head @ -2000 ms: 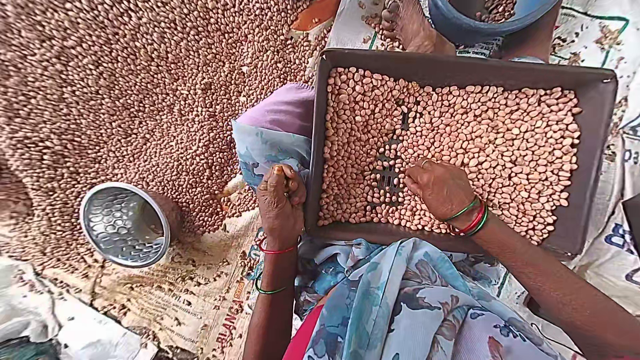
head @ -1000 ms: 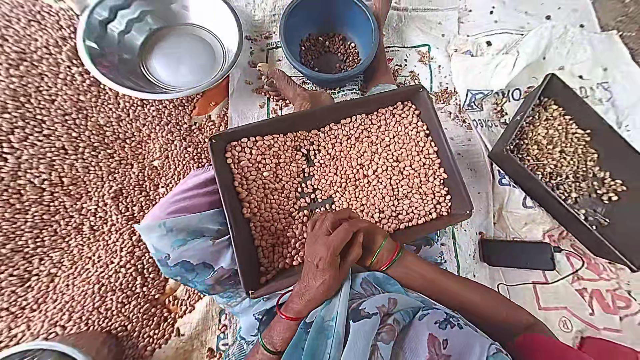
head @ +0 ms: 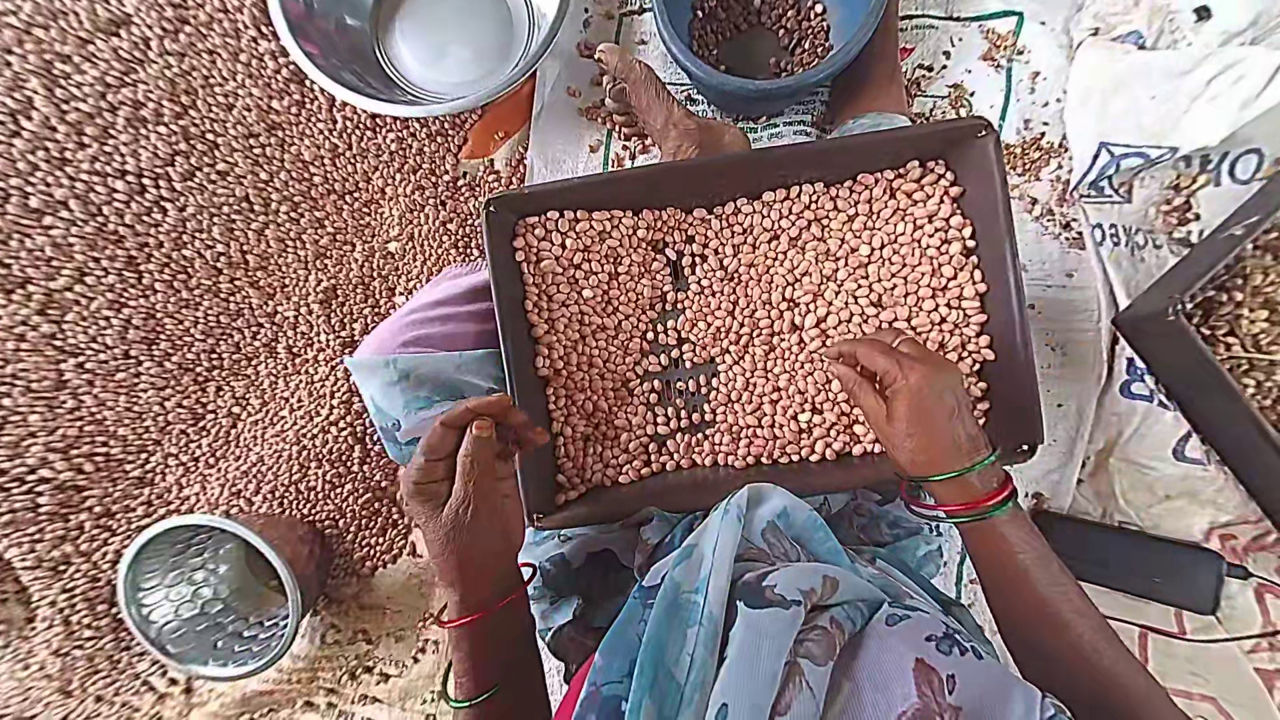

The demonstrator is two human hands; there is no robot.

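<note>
A dark rectangular tray [head: 1015, 300] lies across my lap, with a layer of shelled peanuts [head: 800, 290] over its floor and slots showing between them left of the middle. My right hand [head: 905, 400] is over the right part of the tray, thumb and fingertips close together at the nuts; whether a nut is between them I cannot tell. My left hand [head: 475, 470] is raised at the tray's lower left corner, its fingers curled and the thumb up. Whether it holds something small is not clear.
A large heap of peanuts [head: 200, 250] covers the left. A metal tumbler [head: 210, 600] lies tilted there, and a steel basin [head: 440, 50] stands at the top. Beyond my foot is a blue bowl [head: 770, 95] with darker nuts. Another tray [head: 1190, 330] and a black phone-like device [head: 1130, 560] are at right.
One second ago my hands were together at the tray's near edge; now they are apart, the left at the lower left corner and the right over the nuts on the right.
</note>
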